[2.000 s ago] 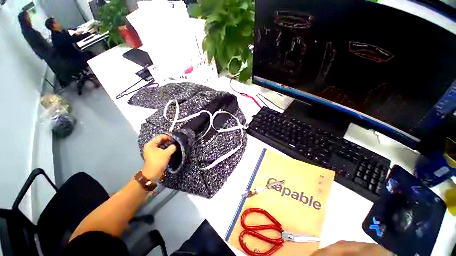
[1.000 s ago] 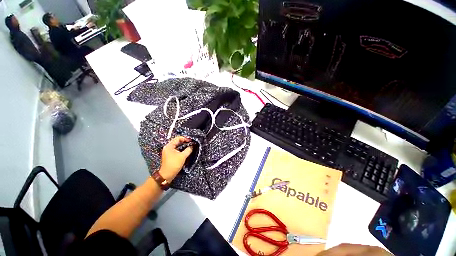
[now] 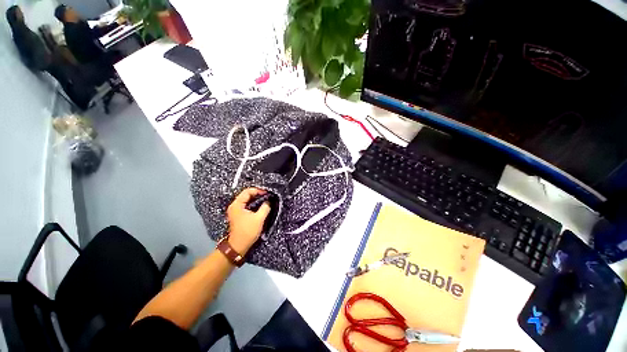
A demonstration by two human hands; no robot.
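Note:
The black-and-white speckled garment [image 3: 309,227] lies in a heap on the desk left of the keyboard. My left hand [image 3: 246,218] is closed on the edge of a round, dark-lined opening of the garment, with dark material at the fingers. A whitish tape measure [image 3: 322,215] lies in loops over the garment. My right hand is barely in the picture: only a small skin-coloured sliver [image 3: 491,350] shows at the bottom edge, so its fingers cannot be seen.
A tan notebook [image 3: 440,240] bears red-handled shears [image 3: 375,320] and small snips [image 3: 377,265]. A black keyboard [image 3: 457,203], mouse pad [image 3: 577,295] and monitor [image 3: 481,89] stand right. A plant [image 3: 323,41] is behind. A black chair [image 3: 103,282] is at left; two people sit far back.
My left hand has moved right with the garment's opening, which now lies lower against the heap. My right hand has sunk almost out of the picture. The view has shifted slightly.

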